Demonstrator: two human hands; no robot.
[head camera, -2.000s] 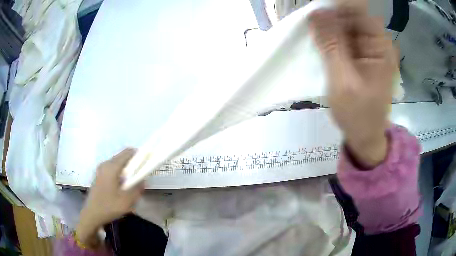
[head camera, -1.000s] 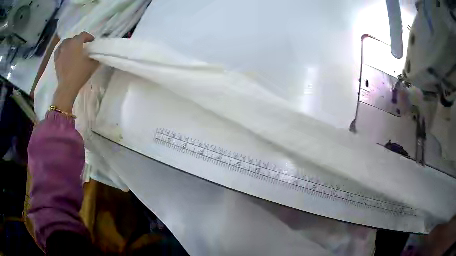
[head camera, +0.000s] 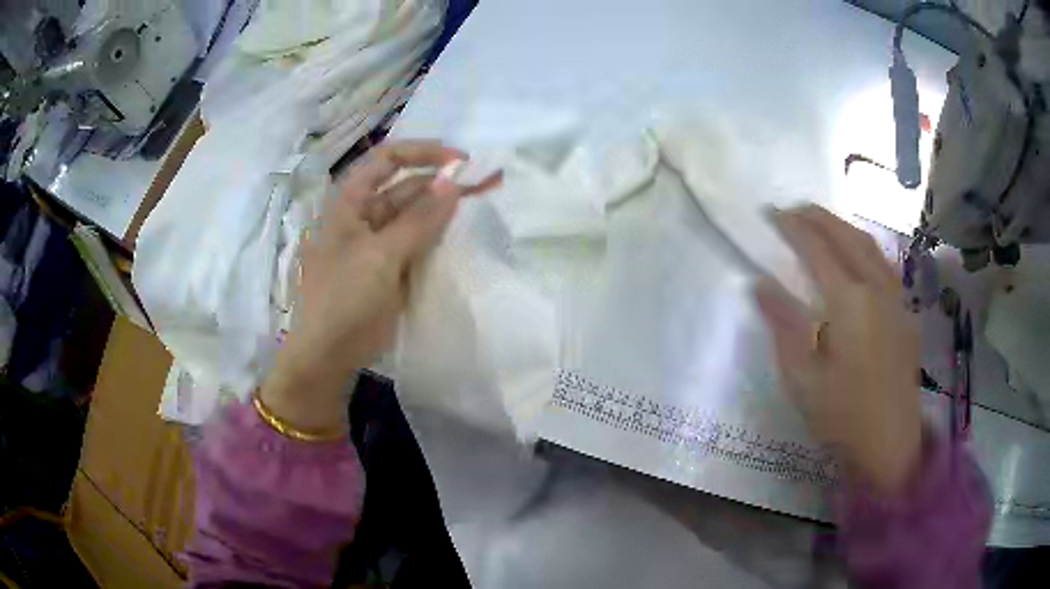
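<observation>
A white fabric garment piece (head camera: 507, 311) lies bunched on the table and hangs over its front edge. My left hand (head camera: 374, 242) is at the left of the cloth, blurred, with fingertips pinched on a white edge of it; a small reddish tip shows beside the fingertips, too blurred to name. My right hand (head camera: 846, 334) is right of the cloth, with thumb and fingers around a raised edge of it. Motion blur hides whether those fingers touch the cloth.
The sewing machine head (head camera: 990, 150) with its lamp glow stands at the right. A white cloth heap (head camera: 219, 253) hangs at the left, above brown cardboard (head camera: 132, 449). The white table (head camera: 645, 58) has ruler markings along its front edge. Another machine (head camera: 115, 58) shows at top left.
The long stretched cloth is now bunched between the hands. My left hand has moved right, and my right hand has come fully into view. The camera view has shifted.
</observation>
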